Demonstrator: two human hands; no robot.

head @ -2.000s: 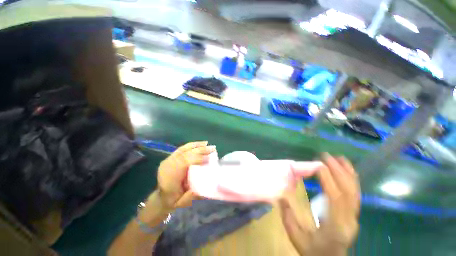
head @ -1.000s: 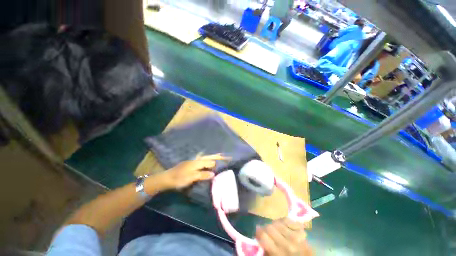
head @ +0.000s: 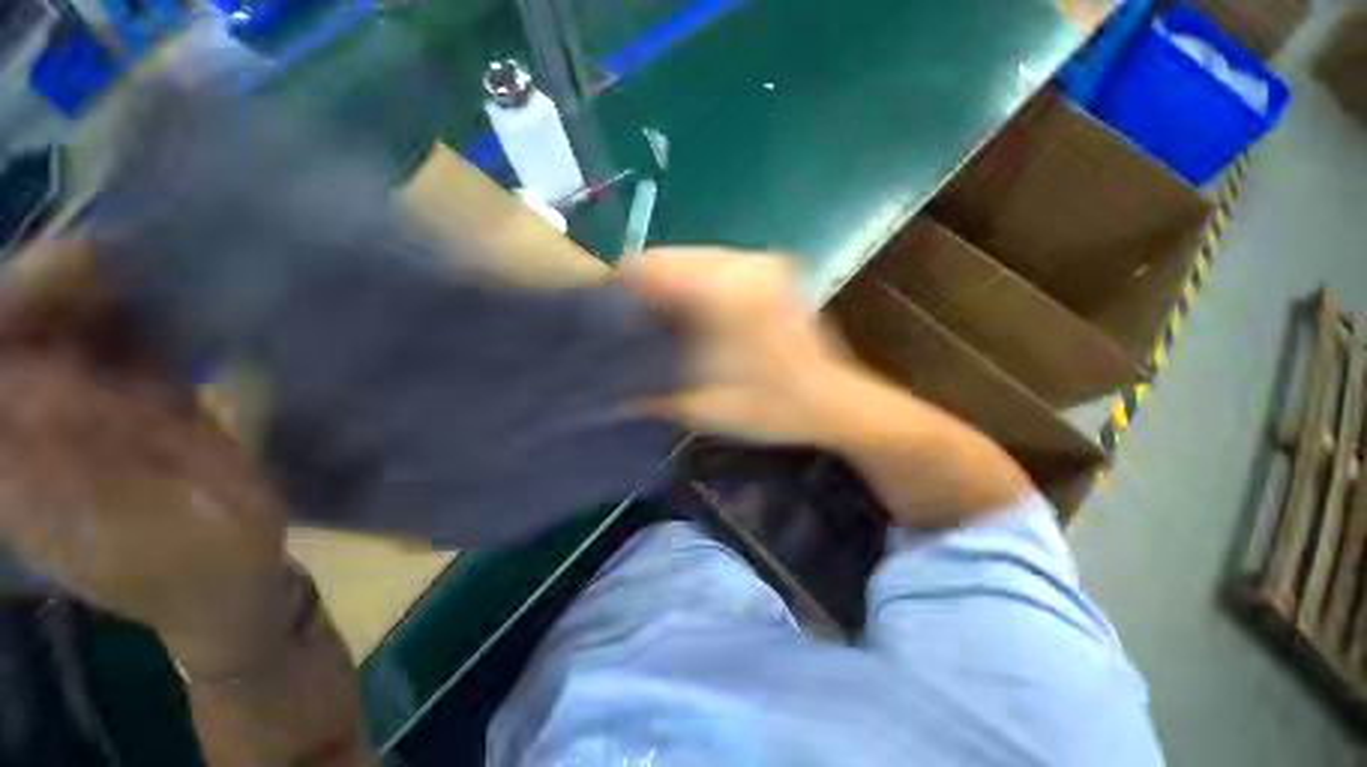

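Note:
A dark grey protective bag (head: 465,397), blurred by motion, is held up between my hands above the tan cardboard sheet (head: 367,587). My right hand (head: 735,345) grips the bag's right end. My left hand (head: 135,465), large and blurred at the left, is against the bag's left end; its fingers are not clear. The headphones do not show; I cannot tell whether they are inside the bag.
A white bottle (head: 534,138) with a metallic top stands by the metal post. A pale strip (head: 640,217) lies on the green bench (head: 780,150). Open cartons (head: 1034,225) are right of the bench. Beyond are a blue bin (head: 1192,98) and a wooden pallet (head: 1307,495).
The view has swung right. The bag has been lifted off the cardboard sheet and is now between both hands. The headphones, earlier in my right hand, are out of sight.

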